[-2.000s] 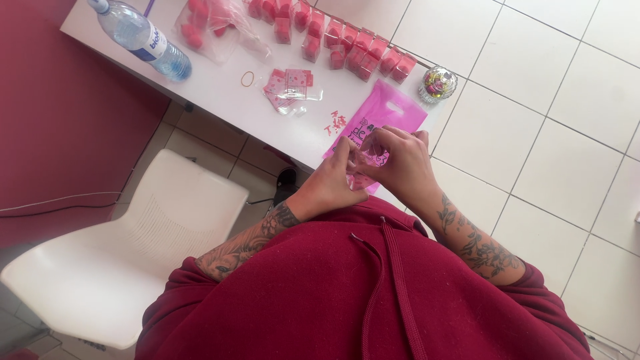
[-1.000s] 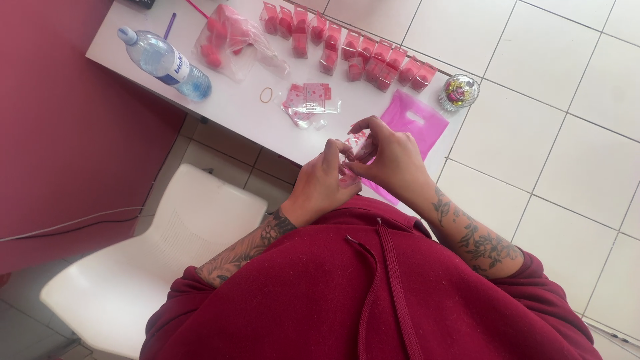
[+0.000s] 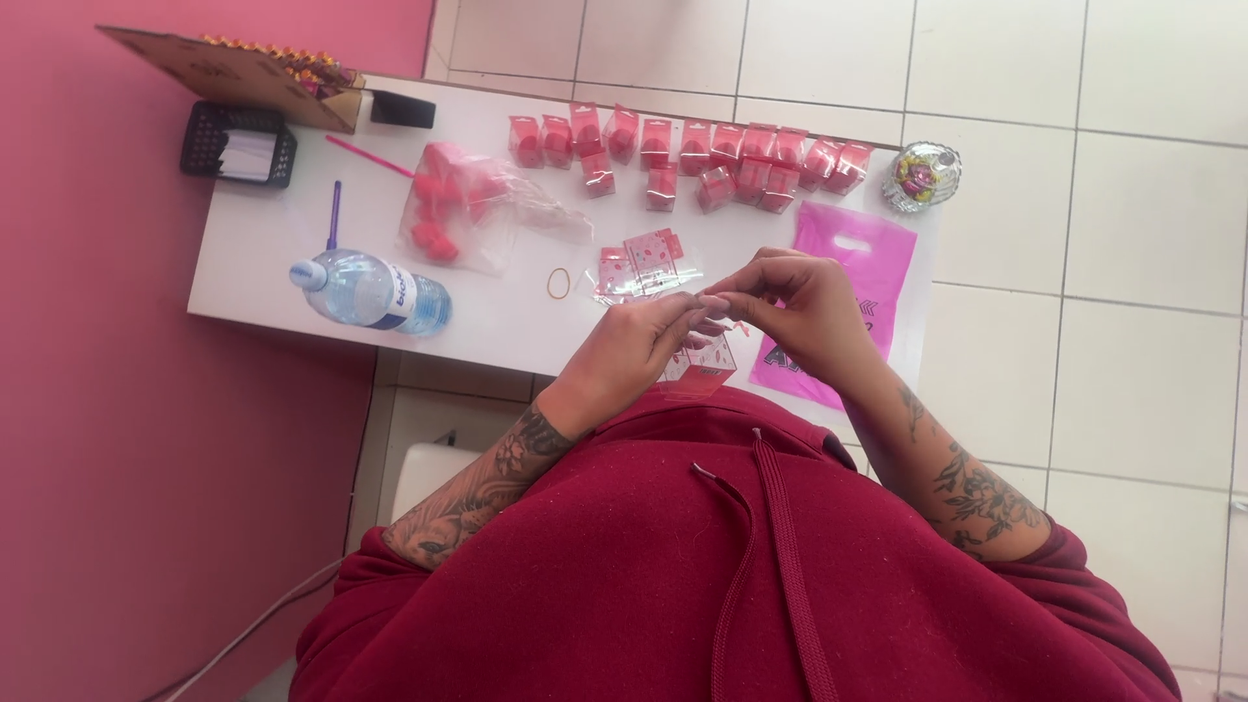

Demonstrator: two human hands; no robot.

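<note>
My left hand (image 3: 639,341) holds a small clear plastic box with a pink printed pattern (image 3: 700,367), just above the near edge of the white table. The fingertips of my right hand (image 3: 795,302) meet those of the left at the top of the box; whether they pinch something small is hidden. Behind the hands lie flat printed box sheets in clear plastic (image 3: 648,265). A pink plastic bag with a handle hole (image 3: 877,258) lies under and beside my right hand. Several small clear boxes with red contents (image 3: 656,144) stand in rows along the far edge.
On the white table (image 3: 263,258) are a water bottle (image 3: 366,292), a clear bag of red sponge-like pieces (image 3: 444,210), a rubber band (image 3: 558,283), a purple stick (image 3: 335,214), a black basket (image 3: 283,156), a cardboard box (image 3: 336,105) and a glass jar (image 3: 920,177). A white chair (image 3: 429,468) is below.
My hands have come together at their fingertips, and the printed box now shows below them. The view has shifted and turned, bringing the basket and cardboard box into sight.
</note>
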